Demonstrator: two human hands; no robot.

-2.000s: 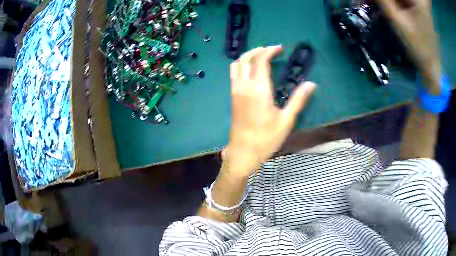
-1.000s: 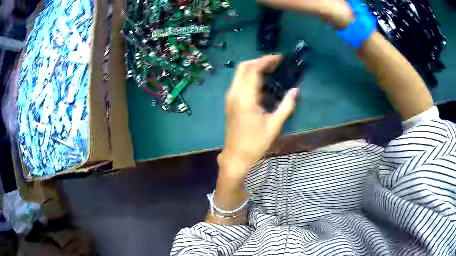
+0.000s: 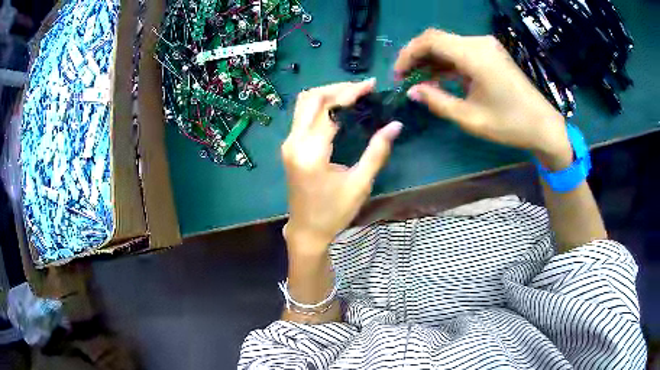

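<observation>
My left hand (image 3: 329,155) holds a black plastic housing (image 3: 380,115) between fingers and thumb, above the green mat. The housing is blurred and its inside is hard to see. My right hand (image 3: 488,94) is just right of it, thumb and fingertips close together on a small, thin greenish piece, which looks like a circuit board (image 3: 412,78), at the housing's upper right. The fingers partly hide it. Another black housing (image 3: 360,36) lies on the mat beyond my left hand.
A tangled pile of green circuit boards with red and dark wires (image 3: 224,94) lies left, a pale strip (image 3: 237,50) on top. An open cardboard box (image 3: 155,144) of blue-and-white pieces (image 3: 69,152) stands at far left. Shiny black pieces (image 3: 572,47) are heaped right. The table edge is nearest me.
My right hand moved from the heap at right, across the far side of the mat, and back beside the held housing with a small piece. My left hand lifted or turned the housing slightly.
</observation>
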